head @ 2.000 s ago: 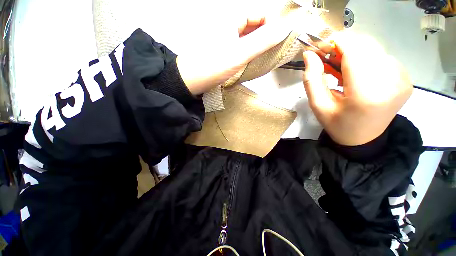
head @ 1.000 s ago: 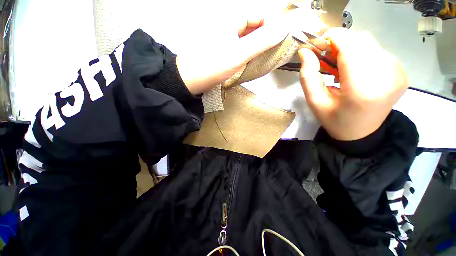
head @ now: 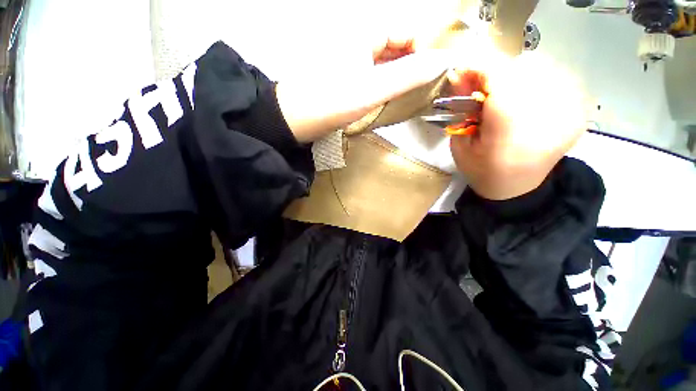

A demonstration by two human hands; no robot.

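Note:
The tan-brown garment panel (head: 374, 183) lies on the white table and hangs over its front edge towards my lap, with a loose dark thread on it. My left hand (head: 450, 57) is at the raised part of the cloth near the top; its fingertips are washed out by glare, and it pinches the cloth. My right hand (head: 523, 126) is beside it on the right, holding the orange-handled thread snips (head: 462, 114) in the palm with the blades pointing left. Its fingertips are close to the left hand's, lost in glare.
Small metal machine parts (head: 487, 11) stand just beyond my hands. A dark fitting with a white knob (head: 655, 44) is at the upper right. The white table's front edge (head: 641, 231) runs along the right. A pale textured cloth (head: 169, 46) lies at the upper left.
My right hand has moved left, closer to my left hand. The snips have turned from pointing up at the cloth to lying back in the palm, blades pointing left.

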